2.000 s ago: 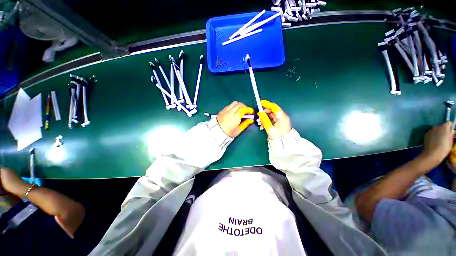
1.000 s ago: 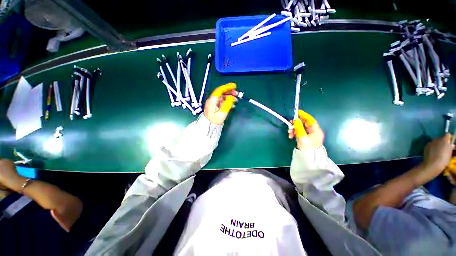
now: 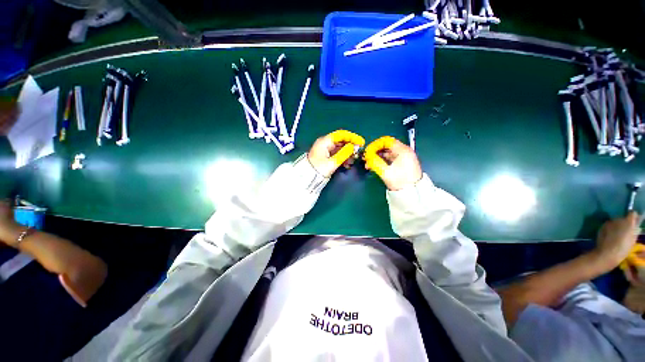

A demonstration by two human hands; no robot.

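Note:
My left hand and my right hand are close together above the green bench, with yellow-orange finger cots on thumbs and fingers. My left fingers are closed on a small whitish connector at their tips. My right fingertips pinch at the same spot; what they hold there is small and mostly hidden. A sleeved cable with a dark plug at its far end points away just beyond my right hand; its near end is hidden behind the hand.
A blue tray with white sleeving lies beyond my hands. Sleeved cables lie fanned to the left, more farther left, and a large pile far right. Dark specks lie right of the tray. Co-workers' arms show on both sides.
My hands were apart with a white sleeved cable stretched between them; they have come together. The upright cable near my right hand shows lower and shorter. The view has shifted slightly.

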